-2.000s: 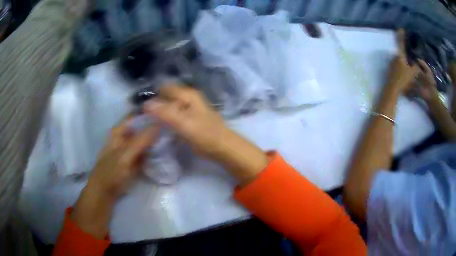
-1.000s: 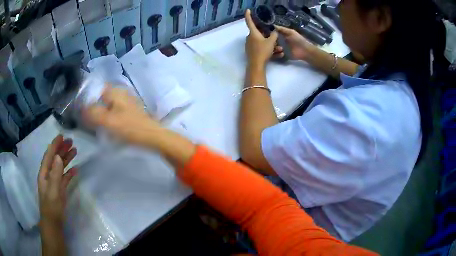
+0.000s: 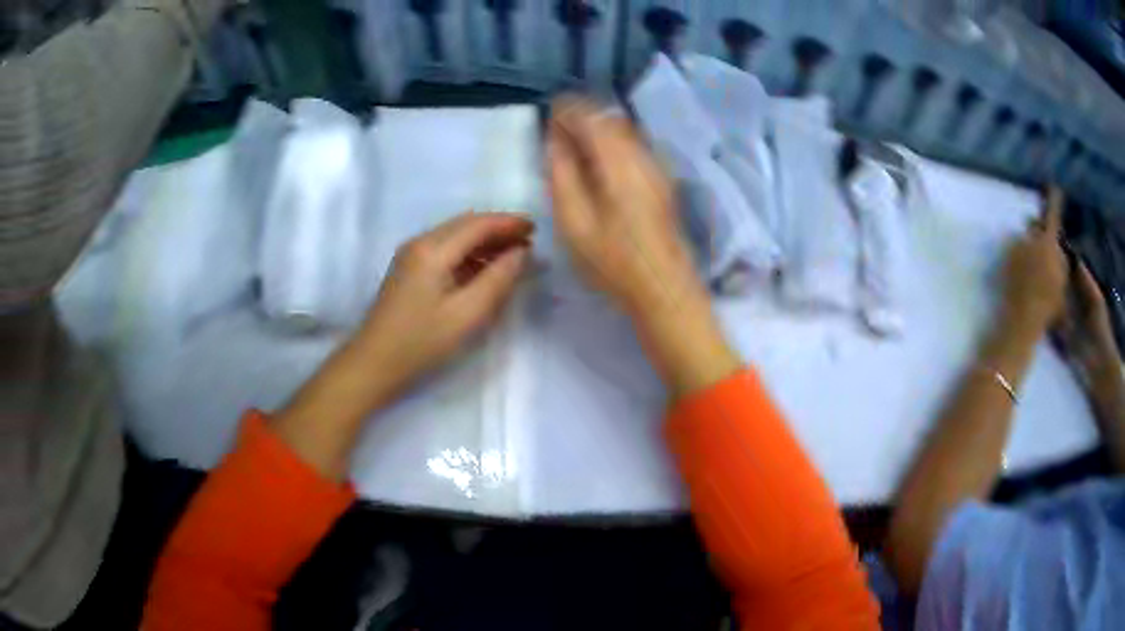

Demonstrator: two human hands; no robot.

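Note:
My left hand [image 3: 450, 277] is over the middle of the white bench [image 3: 592, 419], fingers curled, with nothing visible in it. My right hand [image 3: 611, 203] is just right of it and farther forward, blurred, with no object visible in it; whether it holds something cannot be told. Several milky-white protective bags [image 3: 814, 203] lie right of my right hand, some with a darker shape inside. A white wrapped bundle [image 3: 315, 222] lies upright in view, left of my left hand.
A row of pale blue retail boxes [image 3: 728, 62] with dark product pictures runs along the back. A person's arm [image 3: 956, 407] with a bracelet is at the right. Another person's beige sleeve [image 3: 74, 160] is at the left. Shiny tape [image 3: 475, 468] lies on the bench's front part.
The view has swung back left. The dark unit in clear plastic at my right hand a second ago no longer shows there. My hands are now closer together.

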